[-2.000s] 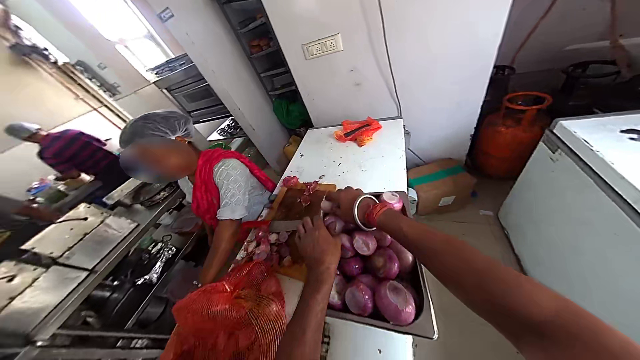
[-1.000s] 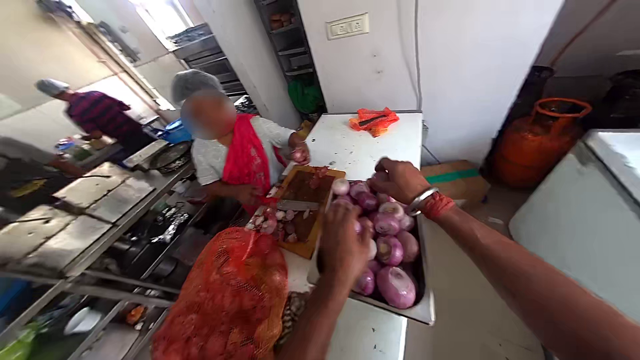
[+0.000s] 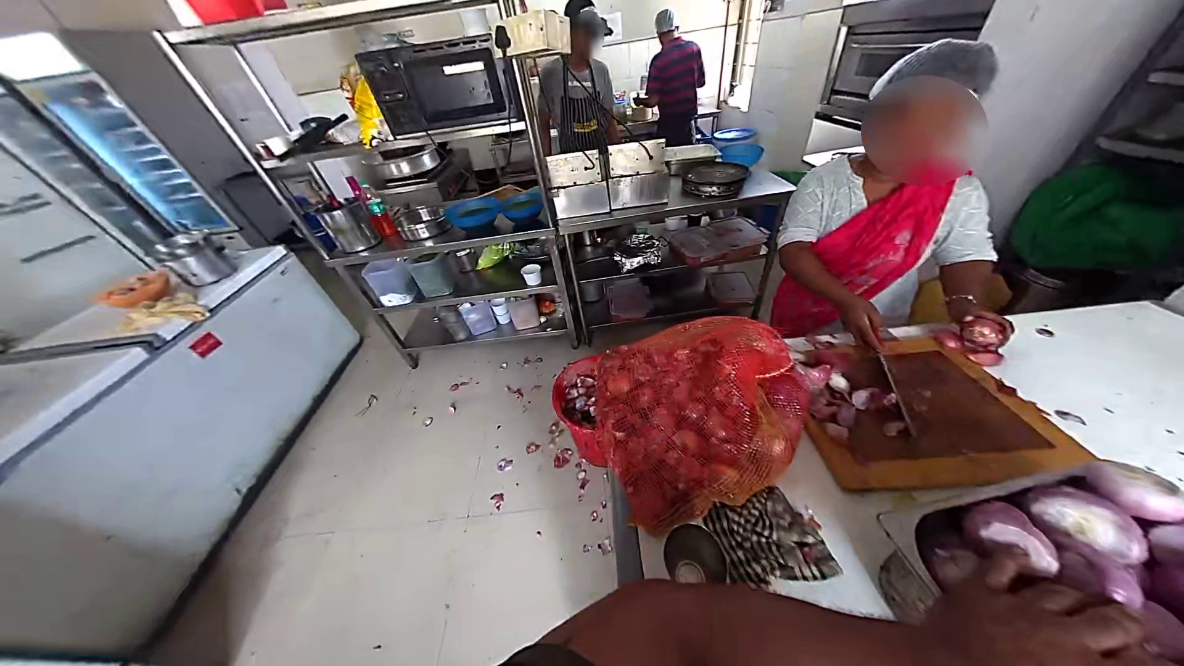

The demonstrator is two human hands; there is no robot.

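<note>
At the lower right edge, my left hand rests over peeled red onions in a steel tray; whether its fingers grip one is hidden. My right hand is outside the frame. Beyond the tray lies a wooden chopping board with onion pieces and skins. A co-worker's hand holds a knife over it; their other hand has a partly peeled onion. A red mesh sack of onions stands left of the board, beside a checked cloth.
A red tub of peelings is behind the sack, and skins lie scattered on the floor. Steel shelving with pans and containers stands beyond. A chest freezer lines the left. Two more people are at the back.
The view has swung far to the left, and my right hand has left it. The co-worker's knife is now over the board.
</note>
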